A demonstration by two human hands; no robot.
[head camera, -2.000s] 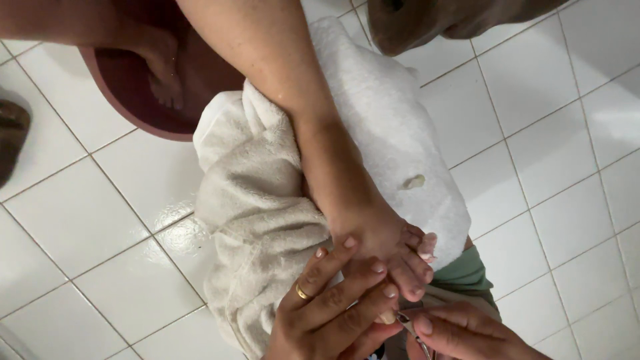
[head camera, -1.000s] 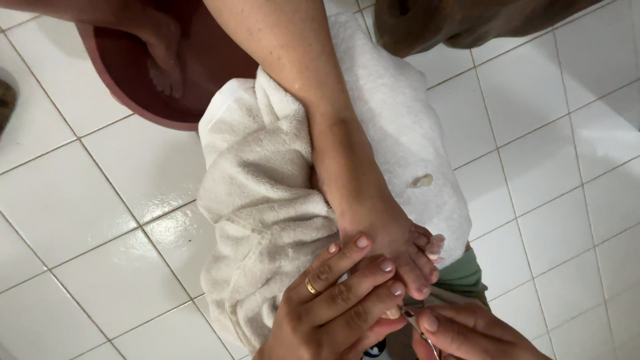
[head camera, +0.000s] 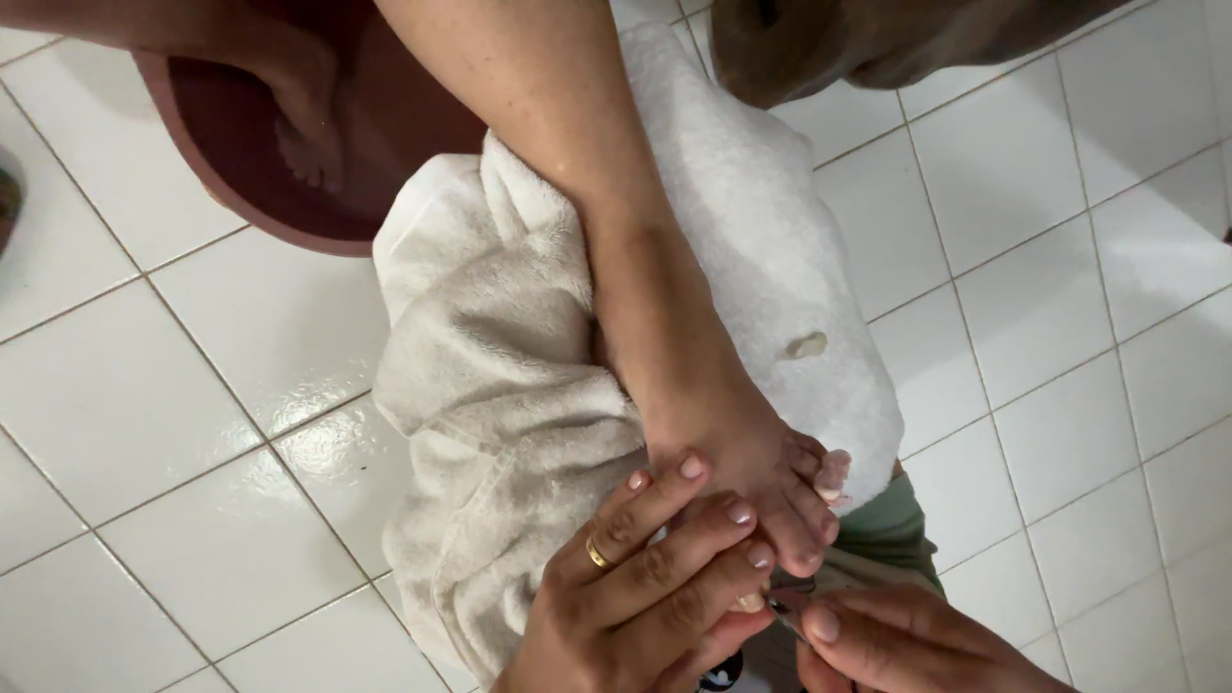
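Another person's bare foot [head camera: 712, 414] rests on white towels [head camera: 760, 250], toes toward the bottom of the view. My left hand [head camera: 635, 597] lies over the big-toe side of the foot, a gold ring on one finger, and holds the big toe. In my right hand [head camera: 885, 635] is a small metal nipper [head camera: 787, 612], its tip at the big toenail; the handles are mostly hidden by my fingers. A small whitish wad [head camera: 834, 475] sits by the smallest toes. On the towel right of the foot lies a small pale, damp-looking scrap [head camera: 805, 346].
At the upper left, the person's other foot [head camera: 313, 144] is in a dark red plastic basin [head camera: 279, 226]. A brown object [head camera: 789, 58] stands at the top right. Green cloth [head camera: 885, 529] shows under the towel. White floor tiles [head camera: 1020, 250] surround everything.
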